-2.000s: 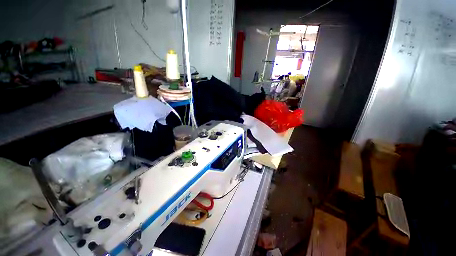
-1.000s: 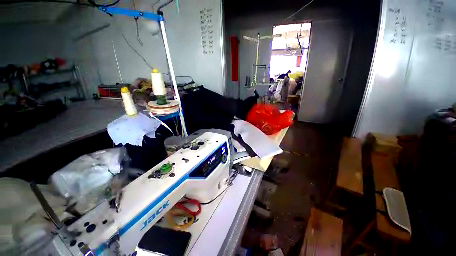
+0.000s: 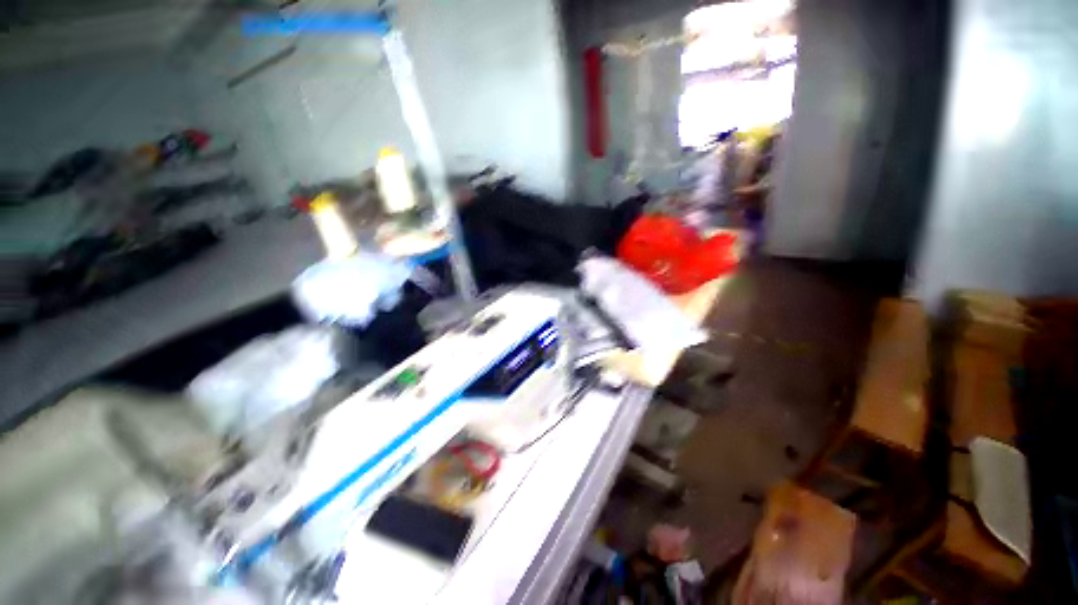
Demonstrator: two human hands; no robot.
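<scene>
The white sewing machine (image 3: 414, 408) with a blue stripe stands on the white table (image 3: 567, 473), nearest in front of me. The picture is blurred. A black phone (image 3: 420, 527) lies on the table under the machine arm. Scissors (image 3: 475, 459) with a red and a yellow handle loop lie just behind the phone. The needle area at the lower left is too blurred to make out. Neither my left hand nor my right hand is in the picture.
Two thread cones (image 3: 394, 181) stand behind the machine. A crinkled clear bag (image 3: 266, 376) and cream fabric (image 3: 83, 473) lie left. Dark cloth (image 3: 538, 236), a red bag (image 3: 674, 252) and a white piece (image 3: 638, 307) lie beyond. Wooden benches (image 3: 893, 378) stand right. A doorway is at the back.
The view has swung and tilted, and is more blurred. The machine, phone and scissors show slightly further right than one second ago. No hand shows in any frame.
</scene>
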